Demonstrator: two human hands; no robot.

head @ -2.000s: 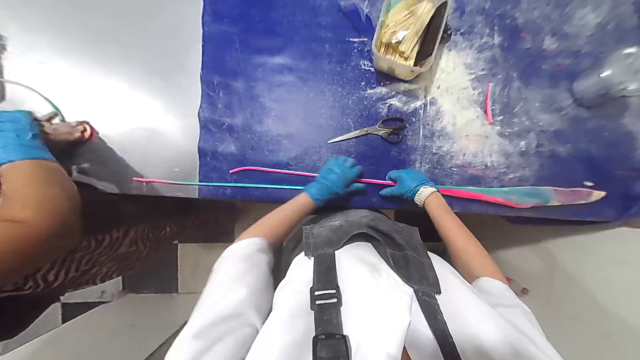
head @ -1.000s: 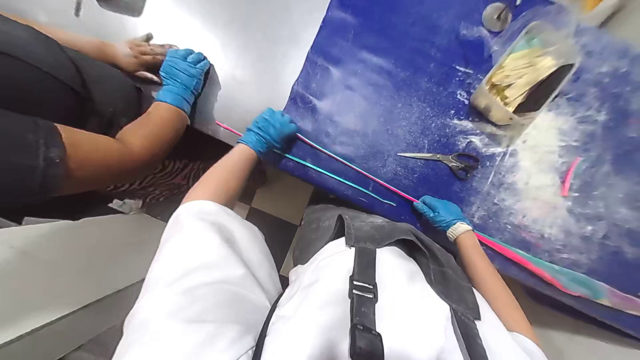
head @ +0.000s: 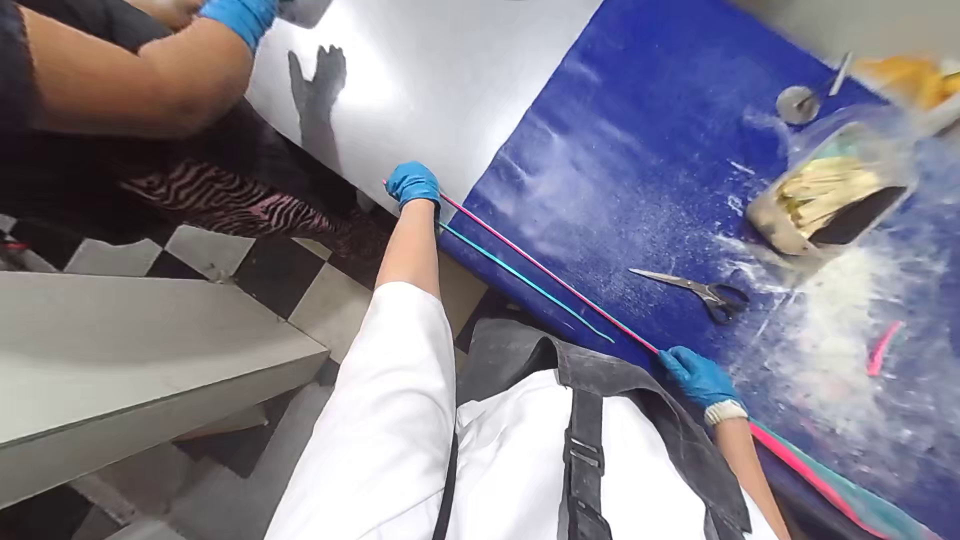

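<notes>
My left hand [head: 414, 184], in a blue glove, is closed around the thin pink strand [head: 540, 264] near its far end, over the metal tabletop's edge. The strand runs diagonally to my right hand [head: 699, 376], also gloved in blue, whose fingers rest on it; whether they grip it cannot be told. Beyond the right wrist the strand widens into a thick pink and teal strip [head: 832, 487] that leaves the view. A thin teal strand [head: 525, 281] lies beside the pink one, its tip loose on the blue mat. Black-handled scissors [head: 694, 289] lie just above.
A clear plastic tub [head: 772, 217] of pale sticks stands at the right, near white powder [head: 840, 315] and a short pink piece [head: 883, 349]. The blue mat [head: 637, 142] meets a bare metal tabletop [head: 450, 75]. A co-worker's gloved arm [head: 180, 82] is at upper left.
My left hand has moved left along the strands, away from my right hand, to the metal tabletop's edge. The co-worker's gloved hand has moved away from my left hand. The view has swung.
</notes>
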